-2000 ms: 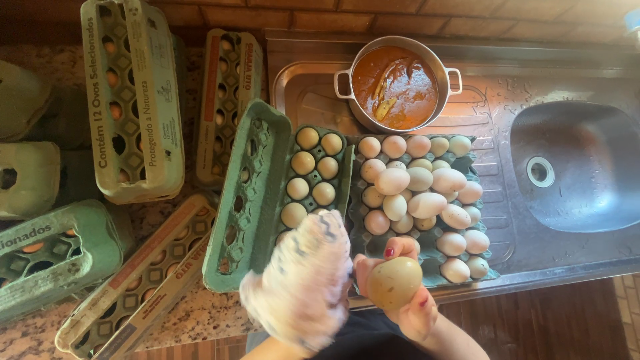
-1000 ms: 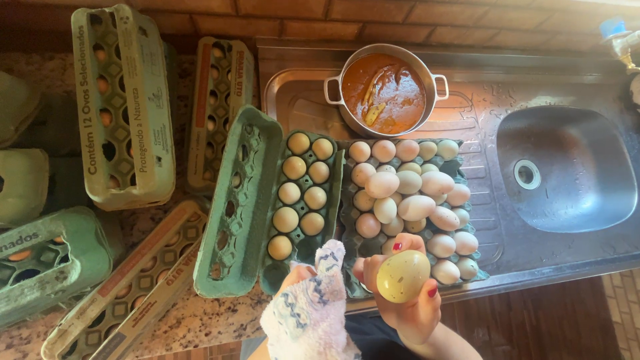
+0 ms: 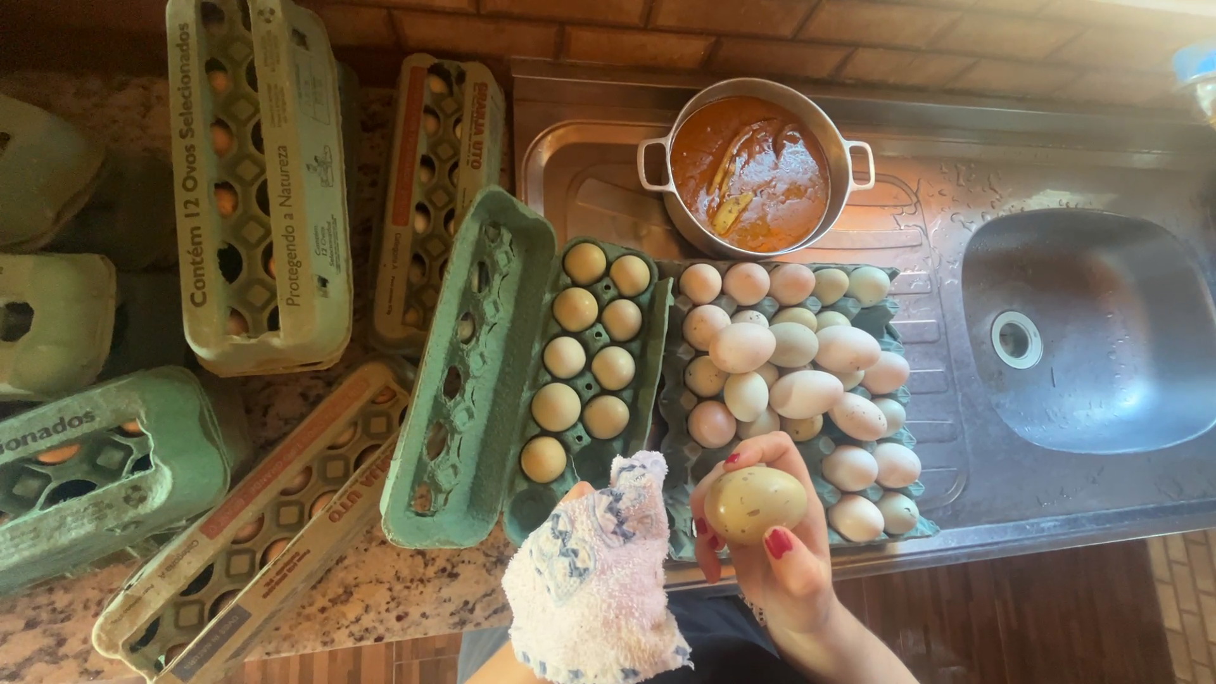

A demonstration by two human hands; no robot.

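My right hand (image 3: 774, 541) holds a speckled olive-tan egg (image 3: 757, 505) between its fingers, in front of the egg tray. A white and pink terry cloth (image 3: 598, 579) with a blue pattern covers most of my left hand (image 3: 577, 492), which holds it beside the egg. Behind the cloth lies an open green egg carton (image 3: 456, 380) with two rows of eggs (image 3: 556, 407); some cups at its near end hold none. Right of it, a green cardboard egg tray (image 3: 902, 313) bears many pale eggs, several piled on top of others (image 3: 806, 393).
A two-handled pot (image 3: 750, 171) of reddish-brown sauce stands behind the tray. The steel sink basin (image 3: 1092, 332) is at the right. Closed egg cartons (image 3: 313, 218) crowd the granite counter (image 3: 380, 579) at the left, among them a long narrow one (image 3: 256, 522).
The cloth was blurred two seconds ago and shows sharply now. The egg in my right hand shows a different side than it did two seconds ago.
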